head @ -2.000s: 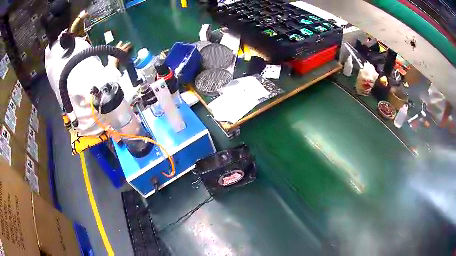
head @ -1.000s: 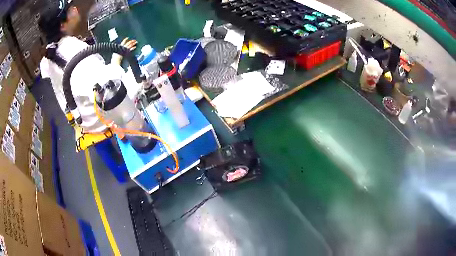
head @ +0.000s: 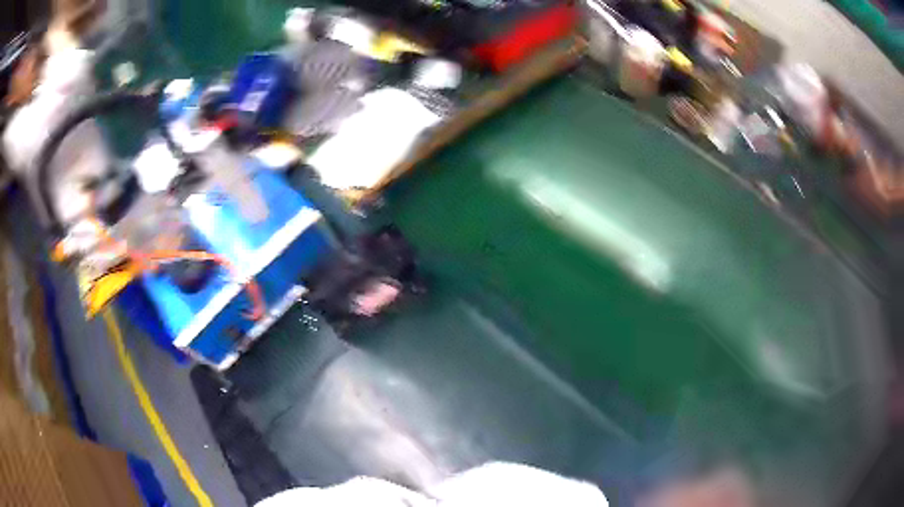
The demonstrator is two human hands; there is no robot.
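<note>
The view is strongly blurred. The glossy dark green mat [head: 634,337] lies in front of me. On it, left of the middle, is a small black fan-like square [head: 372,282] with a pale-red centre. A bright blue machine box [head: 243,262] with an orange hose stands just left of it. A white shape, perhaps sleeves or clothing, is cut off by the bottom edge. A pinkish blur at the bottom right may be my right hand, but its fingers and any hold cannot be made out. My left hand cannot be seen.
White sheets [head: 372,139] lie on a wood-edged board behind the blue box. A red tray edge [head: 525,40] shows at the top. A person in white [head: 59,129] is at the far left. Mixed blurred items line the upper right. Cartons and a yellow floor line are at left.
The whole scene has shifted left and up as my head moved, and it is more blurred. The white shape and the pinkish blur have appeared at the bottom edge.
</note>
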